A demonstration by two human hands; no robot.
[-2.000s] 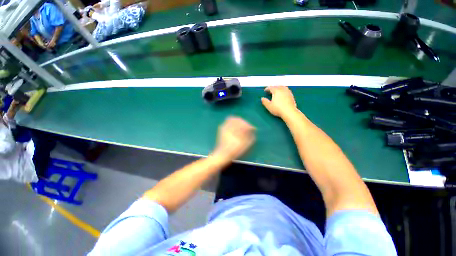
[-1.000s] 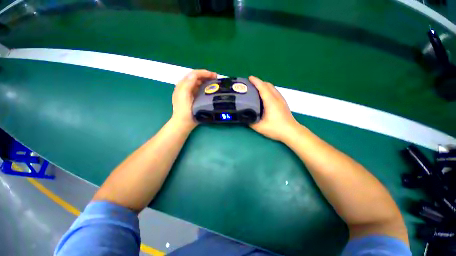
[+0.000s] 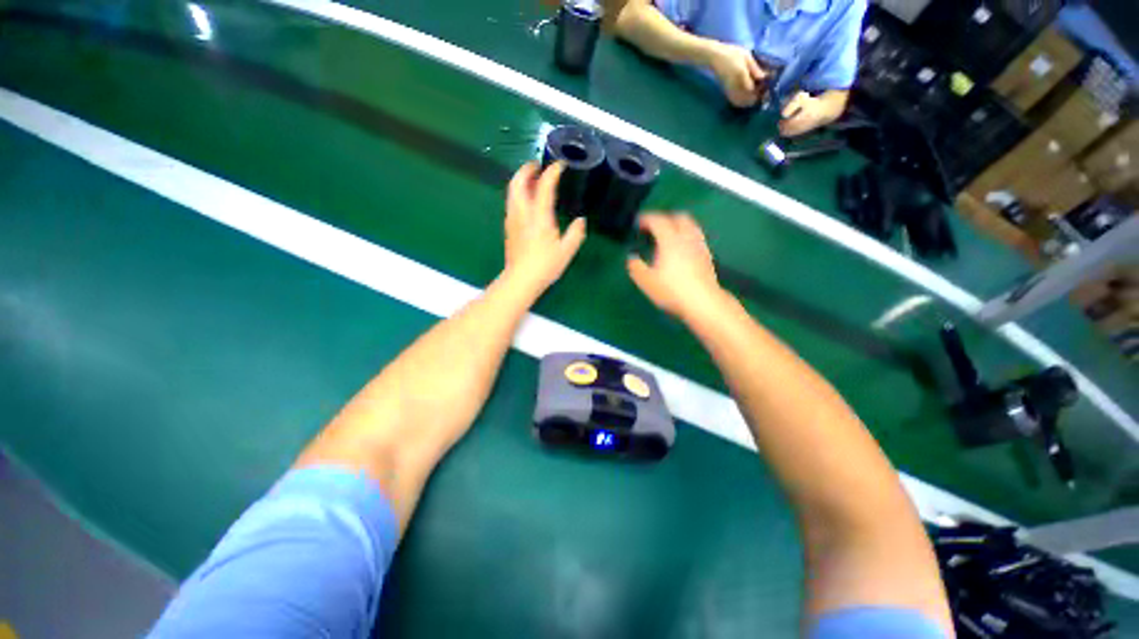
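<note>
Two black cylindrical housings (image 3: 628,187) with ring tops and dark central holes stand side by side on the green belt beyond the white strip. My left hand (image 3: 540,231) is at the left housing (image 3: 575,152), fingers against its side; a firm grip cannot be made out. My right hand (image 3: 676,262) is slightly blurred, just right of the right housing, fingers curled, holding nothing visible. The grey display unit (image 3: 605,407) with blue lit digits and two gold-ringed discs stands on the green bench, nearer me, by the white strip.
Joined bodies and handles (image 3: 1014,406) lie on the belt at right. A pile of black handles (image 3: 1018,584) is at lower right. Across the belt, a person in blue (image 3: 762,63) handles a dark part near another black cylinder (image 3: 577,34). Boxes (image 3: 1044,140) stand behind.
My hands have let go of the grey display unit and reached forward over the belt to the two housings. The view has turned, showing the person opposite. The unit now stands free on the bench.
</note>
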